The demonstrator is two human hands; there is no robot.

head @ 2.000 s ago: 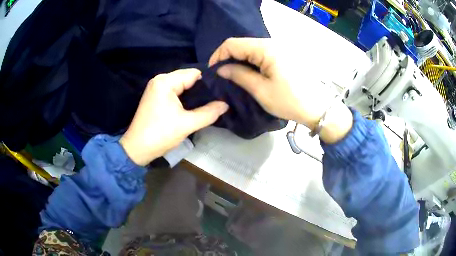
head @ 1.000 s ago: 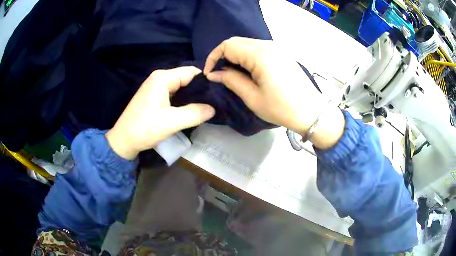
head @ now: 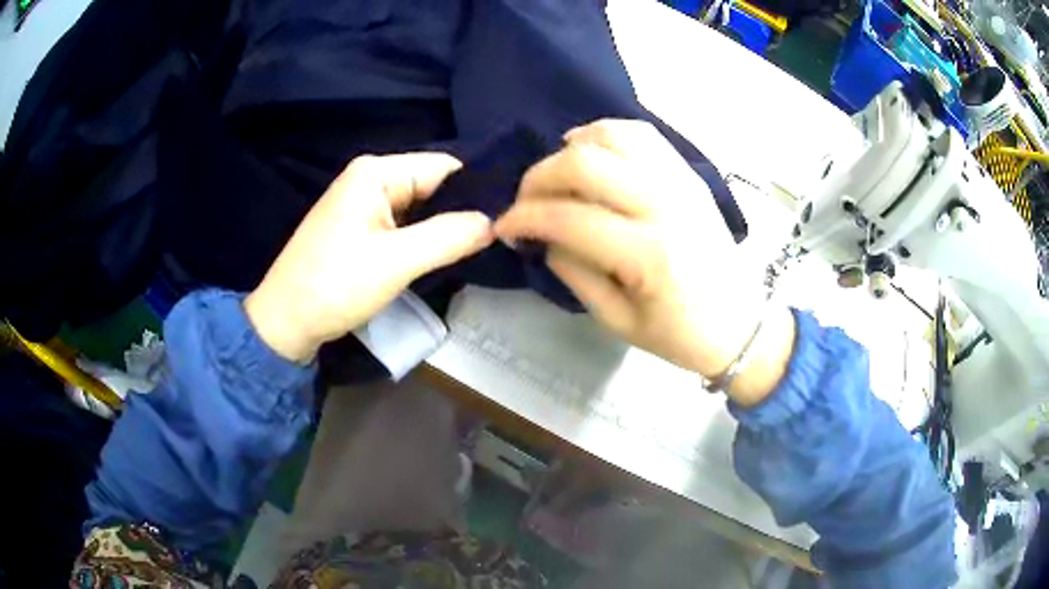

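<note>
The dark navy garment (head: 334, 69) lies in a large heap at the left and centre of the table, with a flap reaching right under my right hand. My left hand (head: 374, 247) holds the cloth, its thumb and fingers spread around a dark fold. My right hand (head: 627, 236) pinches at the cloth beside my left thumb tip; what lies between its fingertips is too small to tell. A white label or interfacing piece (head: 403, 335) hangs below my left hand at the table edge.
The white table (head: 552, 380) has ruler markings along its front edge. The white sewing machine (head: 897, 173) stands at the right. Blue bins (head: 868, 52) are at the upper right, and a clear plastic bag (head: 1003, 524) at the lower right. A yellow bar (head: 63, 374) is at the left.
My right hand has moved down and slightly right, from the top of the fold to beside my left thumb. More of the garment's right edge now shows on the table.
</note>
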